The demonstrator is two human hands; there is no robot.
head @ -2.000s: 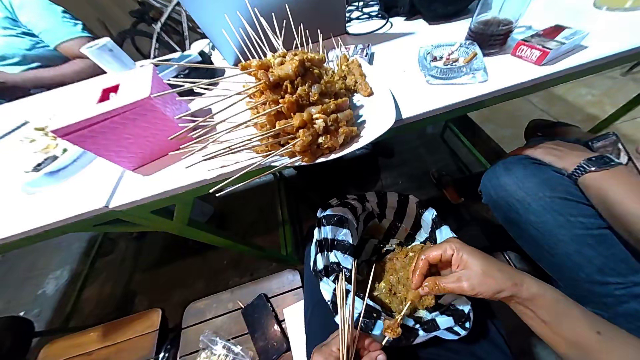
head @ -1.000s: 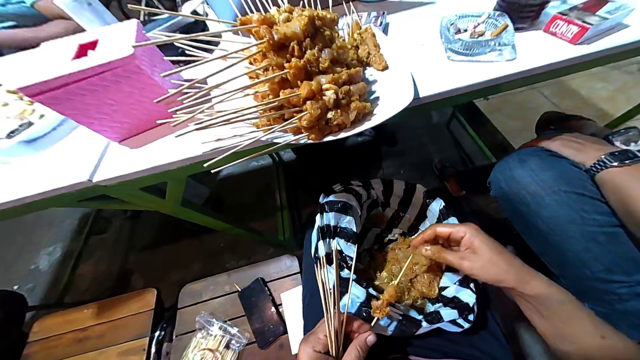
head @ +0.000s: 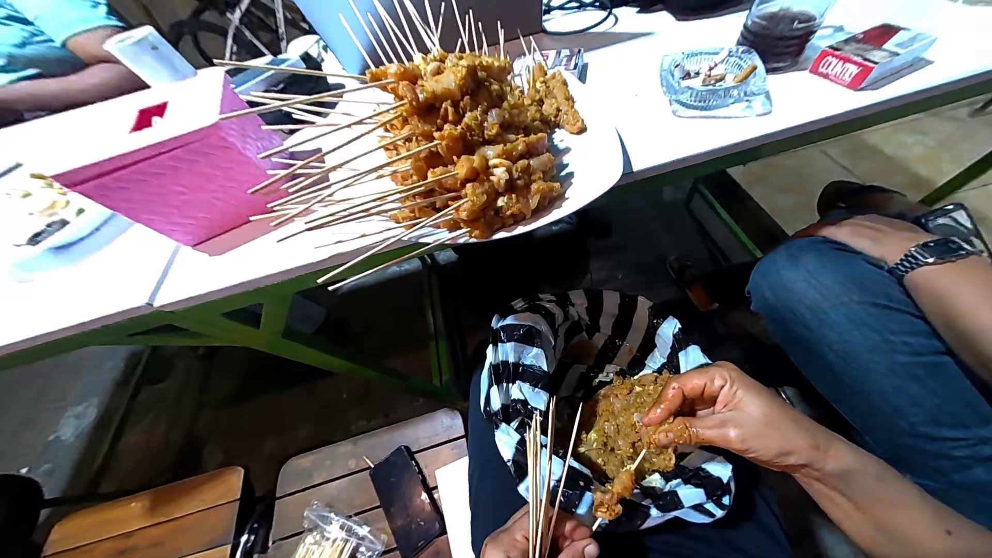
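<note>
Several bare bamboo skewers (head: pixel 539 473) stand upright in my left hand (head: pixel 535 536), at the bottom of the view. The same hand is at the low end of one tilted skewer with meat pieces (head: pixel 614 494) on it. My right hand (head: pixel 709 415) is at that skewer's upper tip, thumb and fingers pinched around a small piece of meat. Behind the fingers, marinated meat (head: pixel 624 422) lies in a black-and-white striped plastic bag (head: pixel 523 364) on my lap. Above, many loaded meat skewers (head: pixel 473 147) are heaped on a white plate (head: pixel 601 167) at the table's edge.
On the white table (head: pixel 232 271) stand a pink tissue box (head: pixel 182 174), a glass ashtray (head: pixel 717 85), a drink glass (head: pixel 783 35) and a cigarette pack (head: pixel 872 58). A phone (head: pixel 404 496) and a bag of sticks (head: pixel 333 535) lie on the wooden seat. A person's knee (head: pixel 837 333) is at right.
My right hand was on the skewer's upper part one second ago; now it is at the tip with a piece of meat. The left hand still holds the skewers.
</note>
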